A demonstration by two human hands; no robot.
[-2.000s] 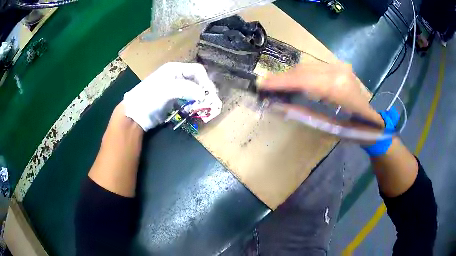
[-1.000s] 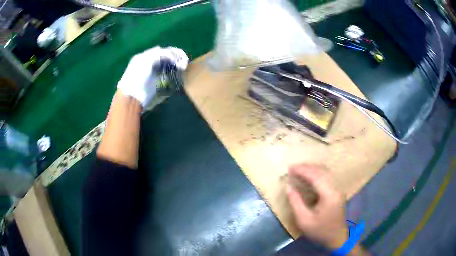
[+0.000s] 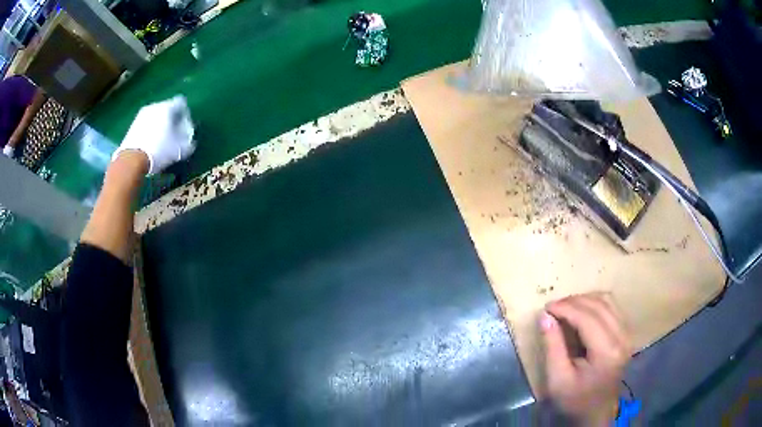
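Observation:
My left hand [image 3: 159, 135], in a white glove, is over the green conveyor belt at the left. Its fingers are curled. A small greenish wired board assembly [image 3: 160, 185] shows blurred just below it; whether the hand grips it is unclear. My right hand [image 3: 585, 350], bare, is over the cardboard sheet's near end with loosely curled fingers, thumb apart, nothing visible in it. The soldering iron [image 3: 647, 158] rests in its black stand [image 3: 568, 142], beside a scorched yellowish sponge [image 3: 620, 198].
The cardboard sheet [image 3: 451, 125] bears dark crumbs. A clear plastic hood [image 3: 556, 50] hangs above the stand. Another wired assembly [image 3: 370, 42] lies on the belt [image 3: 276, 67], and one more [image 3: 702, 100] right of the hood. A person's arm [image 3: 29, 117] shows far left.
The view has swung left. My left hand has reached out over the belt, away from the cardboard. My right hand has let go of the iron, which now sits in the stand.

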